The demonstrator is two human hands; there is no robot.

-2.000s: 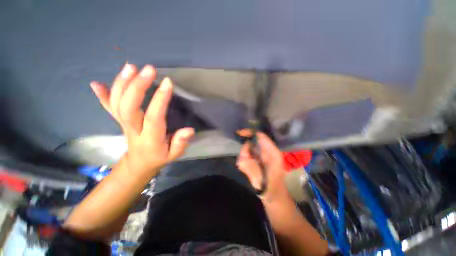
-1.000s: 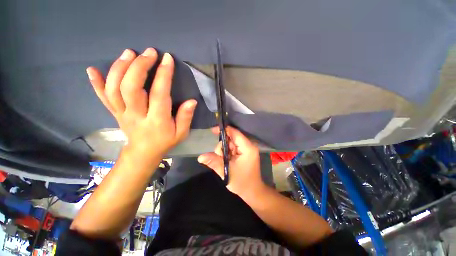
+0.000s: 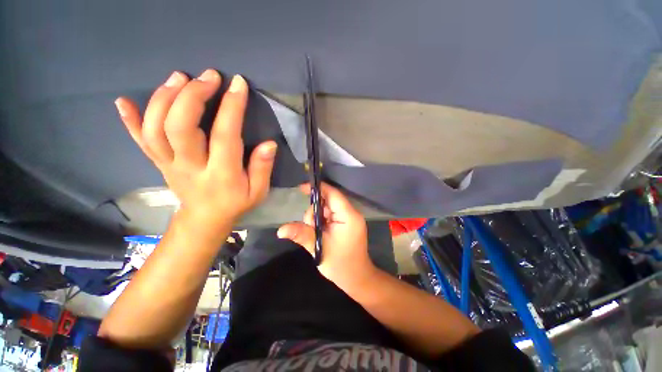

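Note:
Dark blue-grey cloth (image 3: 435,51) lies spread over the table, with a long cut gap baring the pale table top. A cut strip (image 3: 406,185) lies along the near edge, its pale underside folded up beside the blades. My left hand (image 3: 207,156) presses on the cloth with fingers spread, left of the cut, holding nothing. My right hand (image 3: 337,232) grips the black shears (image 3: 313,138) by the handles at the table's near edge. The blades point away from me across the end of the cut. Whether they are parted is hard to tell.
The pale table edge (image 3: 268,211) runs just before my body. Below it on the right stand a blue metal rack (image 3: 501,272) and black garments in glossy plastic (image 3: 573,254). A red item (image 3: 406,227) shows under the edge. Blue and red things lie on the floor at lower left.
Since two seconds ago, the shears have moved left along the cloth to near my left hand, and the gap reaches further left. In the last second, both hands and the shears have barely moved.

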